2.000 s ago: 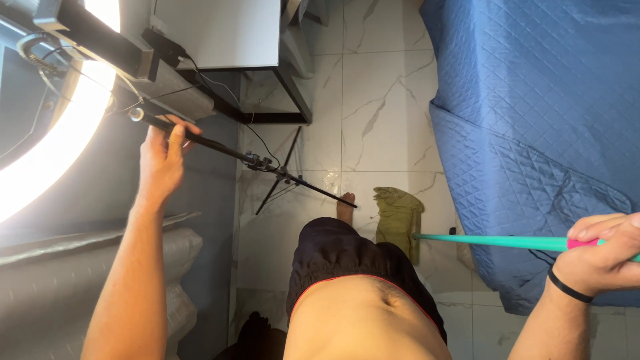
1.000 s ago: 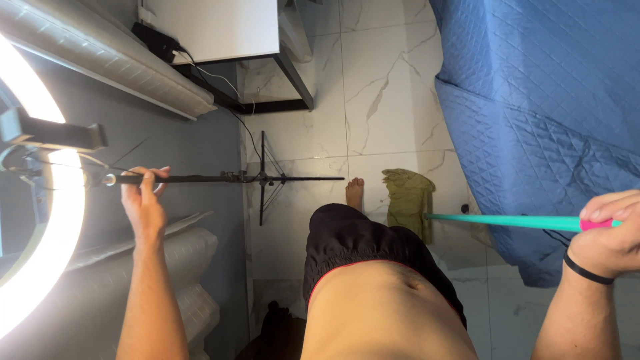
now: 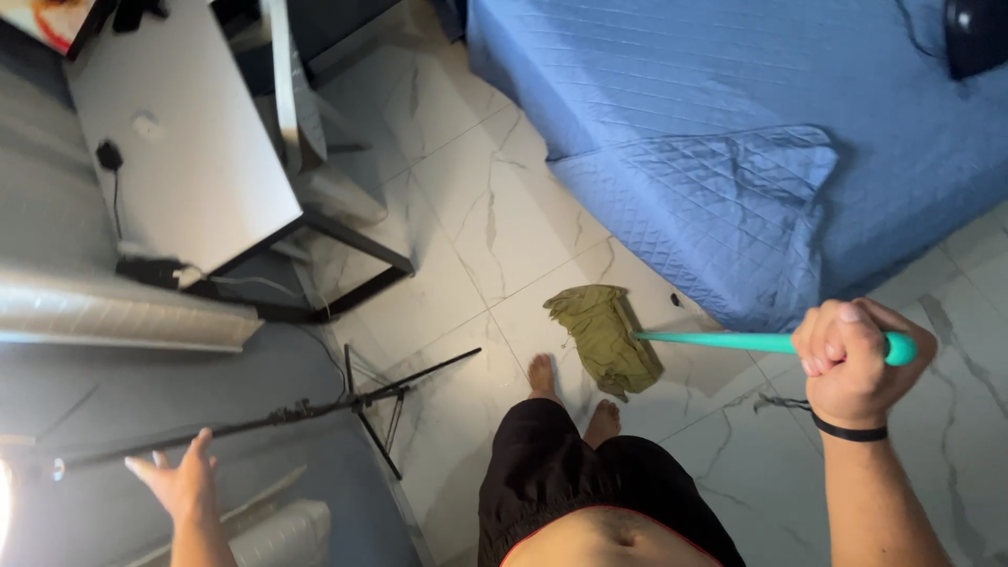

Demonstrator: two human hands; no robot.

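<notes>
My right hand (image 3: 846, 358) is closed around the upper end of a green mop handle (image 3: 724, 339), whose rounded tip shows past my fist. At the handle's far end an olive-green cloth (image 3: 610, 339) lies on the tiled floor, just ahead of my feet. My left hand (image 3: 181, 476) has its fingers spread, close beside the black pole of a light stand (image 3: 244, 425), and holds nothing. The stand's tripod legs (image 3: 378, 394) rest on the floor near the wall. Part of the lit ring light (image 3: 6, 504) shows at the left edge.
A bed with a blue quilted cover (image 3: 693, 181) fills the upper right. At the upper left stand a white-topped table (image 3: 181, 150) with a black frame and a white plastic chair (image 3: 299, 102). A cable runs beside the table. Rolled sheeting (image 3: 126, 311) lies along the wall.
My left hand has let go of the light stand's pole, which it gripped in both earlier frames. My right hand still grips the handle. The view has turned.
</notes>
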